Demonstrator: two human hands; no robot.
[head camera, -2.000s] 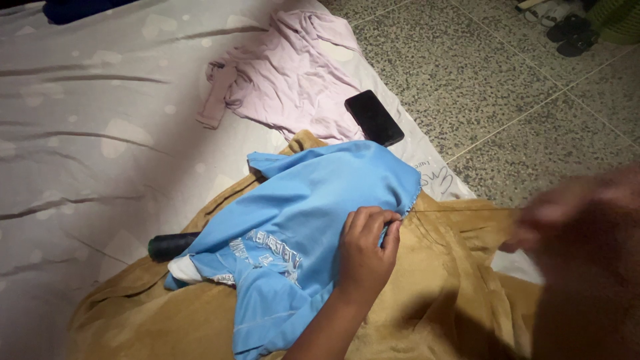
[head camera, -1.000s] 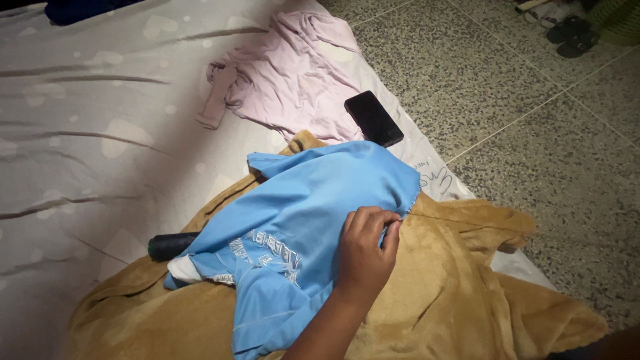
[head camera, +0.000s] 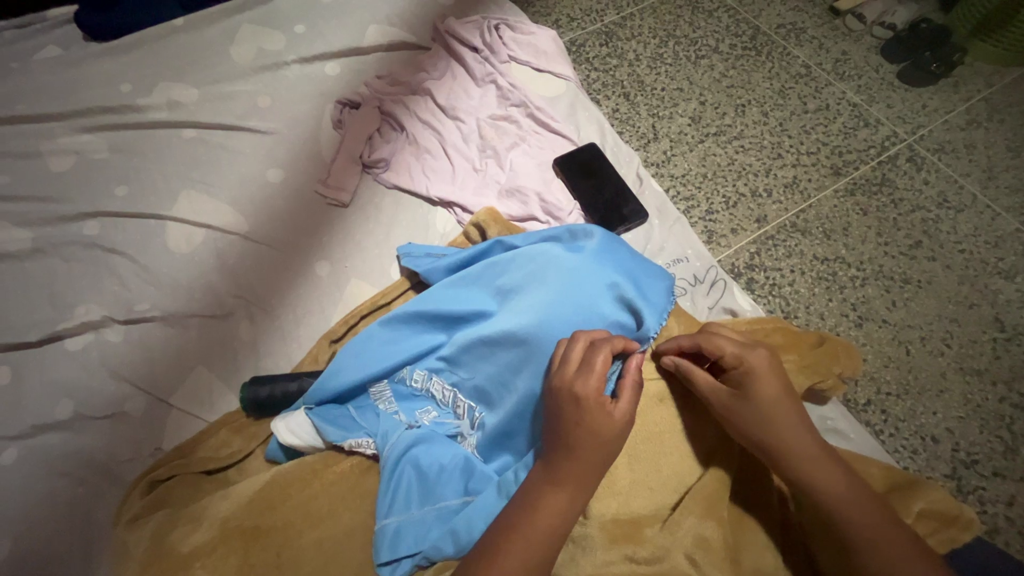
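A blue fabric garment (head camera: 528, 304) with white lettering and dark stitches along its right edge lies on a tan plush blanket (head camera: 336, 520). My left hand (head camera: 592, 400) pinches that stitched edge between thumb and fingers. Just right of it, my right hand (head camera: 736, 384) has its thumb and forefinger close together at the same edge; a tiny light bit shows at the fingertips, too small to identify for certain. A spool of dark thread (head camera: 276, 393) lies at the garment's left, partly under it.
A pink garment (head camera: 480, 128) and a black smartphone (head camera: 600, 188) lie beyond the blue cloth on a pale patterned bedsheet (head camera: 200, 224). The bed's edge runs along the right, above a speckled tile floor (head camera: 800, 160) with dark sandals (head camera: 920, 52) at the far right.
My right hand, blurred at the right two seconds ago with a thread stretched from the cloth, then out of view, is now at the stitched edge. The left hand has stayed there.
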